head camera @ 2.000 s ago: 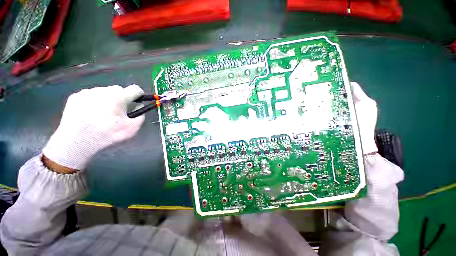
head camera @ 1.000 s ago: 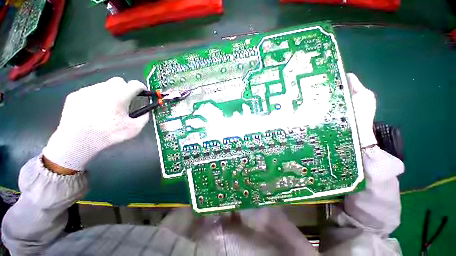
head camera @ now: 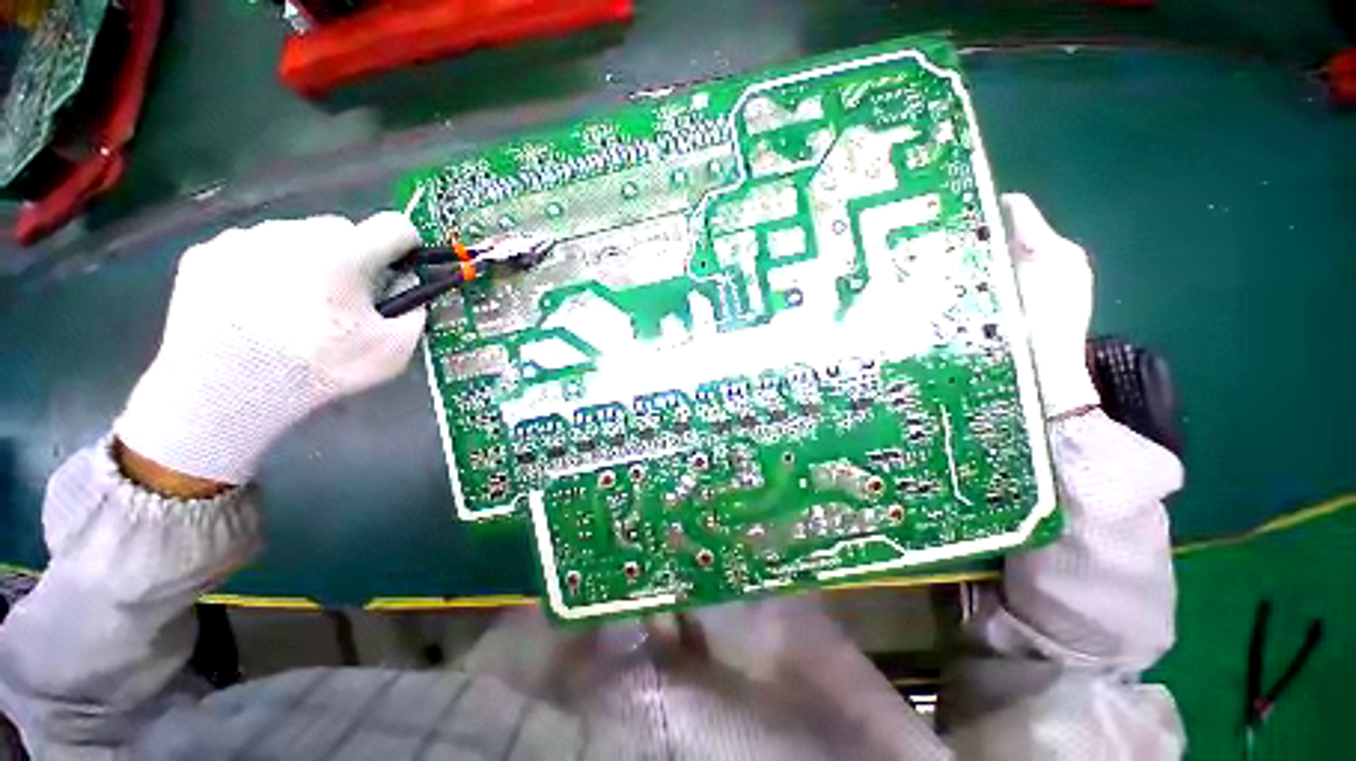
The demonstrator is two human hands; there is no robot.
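A large green circuit board [head camera: 699, 506] is held tilted above the dark green bench, solder side towards me, with white border lines and a bright glare across its middle. My left hand [head camera: 275, 335], in a white knitted glove, is closed around the black handles of side cutters [head camera: 464, 271] with orange near the pivot. The cutter jaws are over the upper left part of the board; whether they touch it cannot be told. My right hand [head camera: 1050, 305], also white-gloved, holds the board's right edge; its fingers are partly hidden behind the board.
A black ribbed block [head camera: 1133, 390] lies just right of my right hand. Spare cutters [head camera: 1273, 669] lie open on the lighter green surface at lower right. Red carriers [head camera: 446, 40] stand at the far side, one at far left with a board. Yellow tape [head camera: 372, 605] marks the bench's near edge.
The board has shifted left and slightly up in the picture, with my right hand following. The cutters stay over its upper left area. The far red carriers sit further out of view.
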